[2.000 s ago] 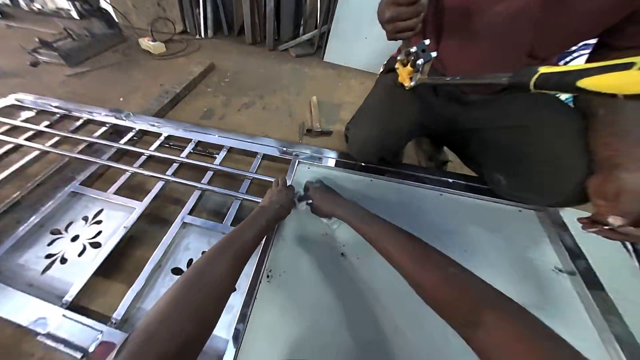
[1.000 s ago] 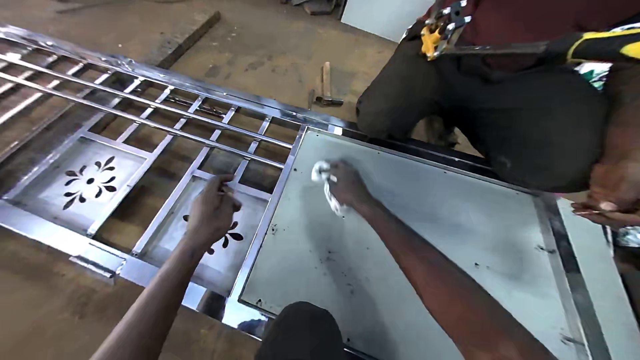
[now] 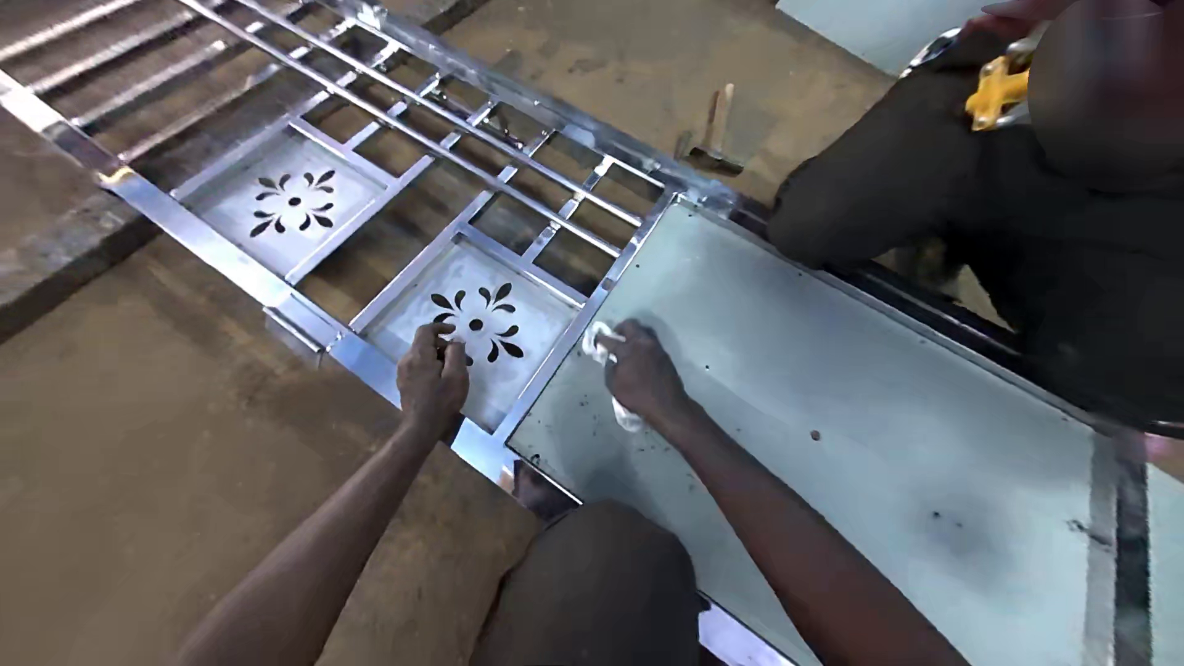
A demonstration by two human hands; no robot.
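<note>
A white cloth (image 3: 601,340) is bunched under my right hand (image 3: 643,368), which presses it on the pale sheet panel (image 3: 814,370) near the panel's left edge. My left hand (image 3: 433,370) hovers over or rests lightly on the metal insert with a cut-out flower pattern (image 3: 546,319), fingers slightly bent and holding nothing visible. Both the insert and the panel sit in a shiny metal frame (image 3: 222,236). A second cut-out insert (image 3: 342,190) lies farther left in it. Two long round tubes (image 3: 407,129) run across the frame's small square openings.
Opposite me a person in dark trousers (image 3: 888,194) crouches at the panel's far edge, a yellow tool part (image 3: 997,94) by their knee. A hammer (image 3: 715,153) lies on the floor beyond the frame. My own knee (image 3: 597,583) is at the near edge.
My left hand has moved from the frame by the panel's upper corner to the near flower insert. My right hand has come toward the panel's near left part with the cloth.
</note>
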